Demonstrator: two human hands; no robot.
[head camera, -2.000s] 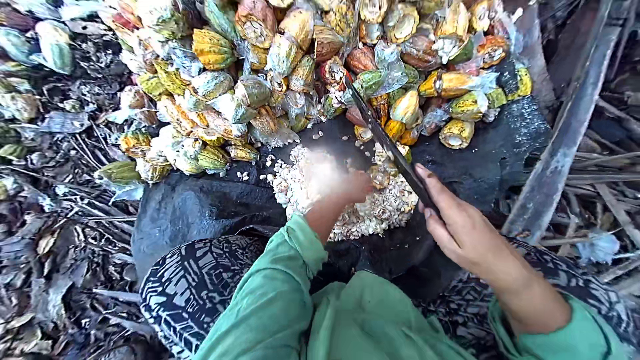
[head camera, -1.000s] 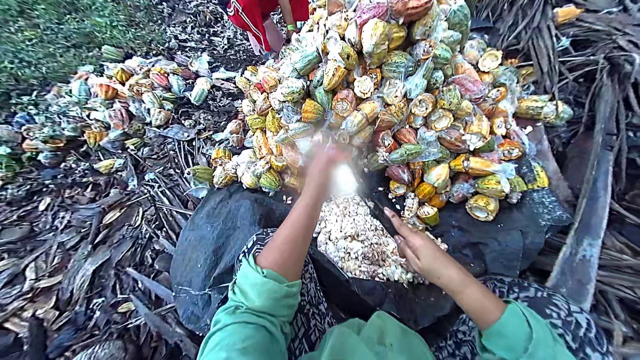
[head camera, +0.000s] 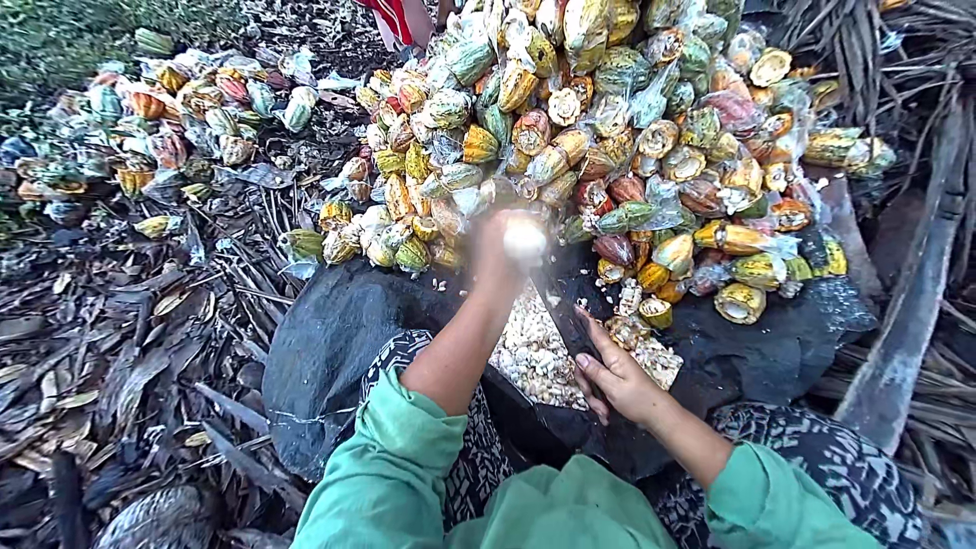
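Observation:
My left hand (head camera: 503, 240), blurred, is raised over the near edge of the heap of cacao pods (head camera: 549, 152); a pale, blurred thing is at its fingers, and whether it is gripped I cannot tell. In my right hand (head camera: 614, 374) is the dark handle of a long knife (head camera: 560, 320), its blade pointing up and to the left. Beneath the knife lies a pile of whitish wet cacao beans (head camera: 534, 347) on a black plastic sheet (head camera: 335, 358). Cut pod pieces (head camera: 740, 303) lie at the heap's right front.
A second heap of pods (head camera: 175, 114) lies at the upper left. Dry leaves (head camera: 137, 320) cover the ground at left. A long dry palm stalk (head camera: 915, 282) runs along the right. Part of another person (head camera: 400, 19) in red shows beyond the heap.
The view has shifted, showing more of the heap and the other person. My left hand was over the beans two seconds ago and is now up by the pods.

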